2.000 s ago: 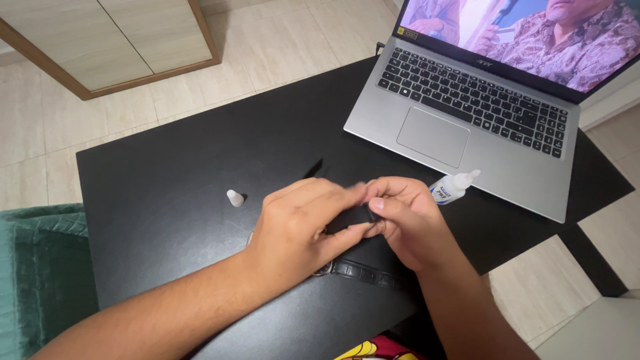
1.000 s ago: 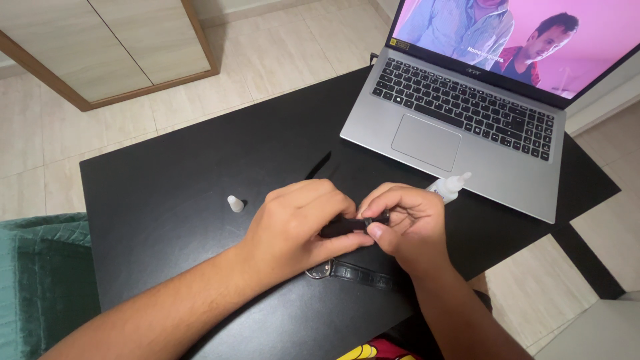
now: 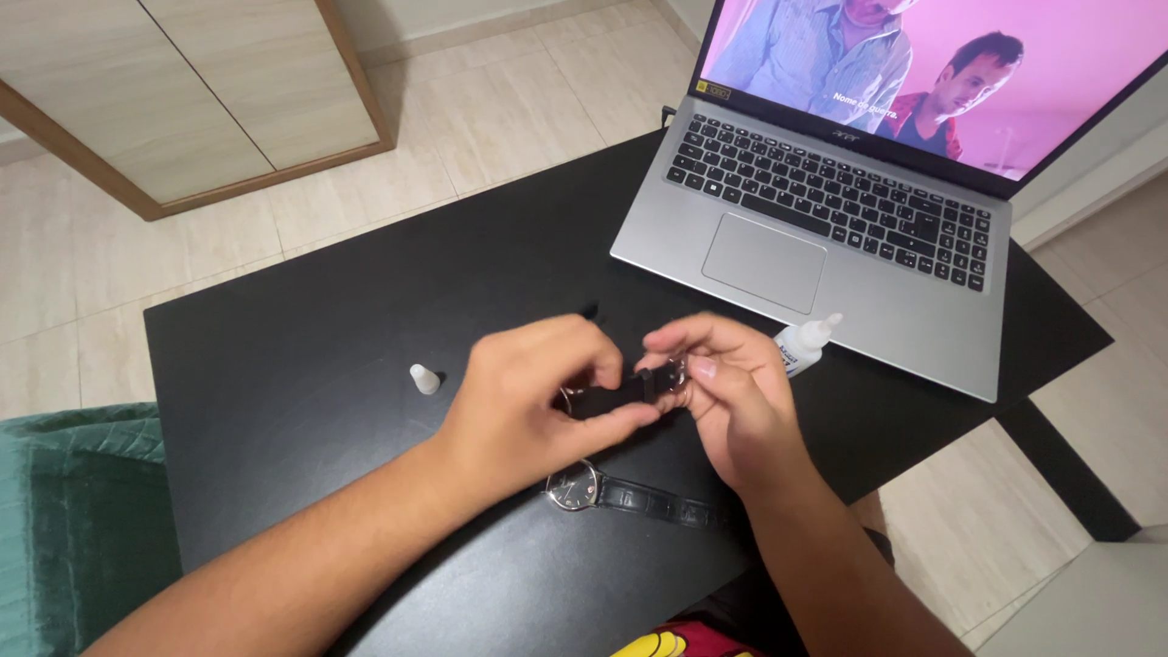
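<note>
Between my hands is a black watch strap (image 3: 620, 394) with a metal buckle (image 3: 676, 373). My left hand (image 3: 547, 392) grips the strap, its thumb along the lower edge; part of a round metal rim shows inside its curled fingers. My right hand (image 3: 735, 392) pinches the buckle end between thumb and fingers. Below them a wristwatch (image 3: 574, 485) with a dark round face lies on the black table (image 3: 301, 365), its black leather strap (image 3: 662, 504) stretching right, partly under my right forearm. A white bottle with a nozzle (image 3: 805, 343) lies just behind my right hand.
An open silver laptop (image 3: 766, 260) stands at the back right, close to the bottle. A small white cap (image 3: 424, 379) is left of my left hand. A small dark piece (image 3: 590, 311) lies behind that hand. A green cushioned seat (image 3: 87, 493) borders the table's left side.
The strap's buckle end now shows between my hands, which were closer together two seconds ago. The watch face on the table has come into sight below my left hand.
</note>
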